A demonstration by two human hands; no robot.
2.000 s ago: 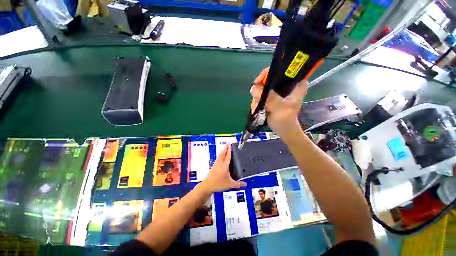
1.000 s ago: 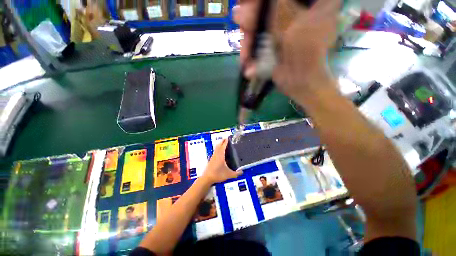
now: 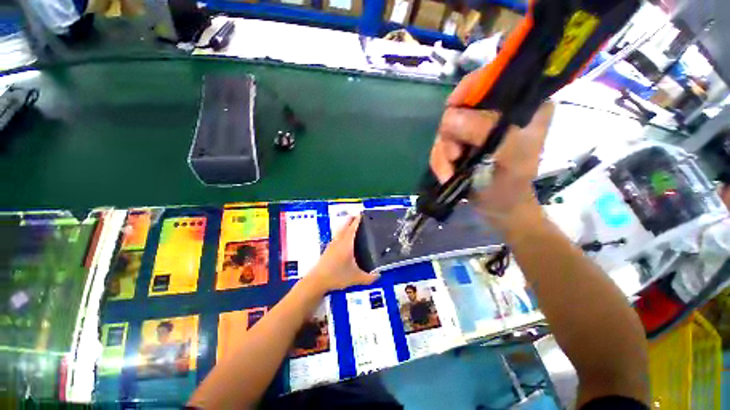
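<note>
A long dark housing (image 3: 448, 239) lies flat on the printed bench mat (image 3: 280, 320). My left hand (image 3: 342, 260) holds its left end, fingers behind and thumb along the front corner. My right hand (image 3: 496, 152) is closed around the black and orange electric screwdriver (image 3: 520, 64), which is tilted with its top to the upper right. The silvery nozzle (image 3: 410, 228) is over the left part of the housing's top face. Whether the bit touches is too blurred to tell. My right hand and forearm hide part of the housing's right side.
Another dark housing (image 3: 226, 132) lies on the green conveyor belt (image 3: 104, 120) with a dark cable and plug (image 3: 284, 140) beside it. A white screw feeder (image 3: 632, 216) stands at right. A yellow crate (image 3: 687, 364) is at lower right. Boxes stand on shelves beyond the belt.
My right hand and the screwdriver have come down since one second ago, and the nozzle has shifted right over the housing. My left hand still holds the left end.
</note>
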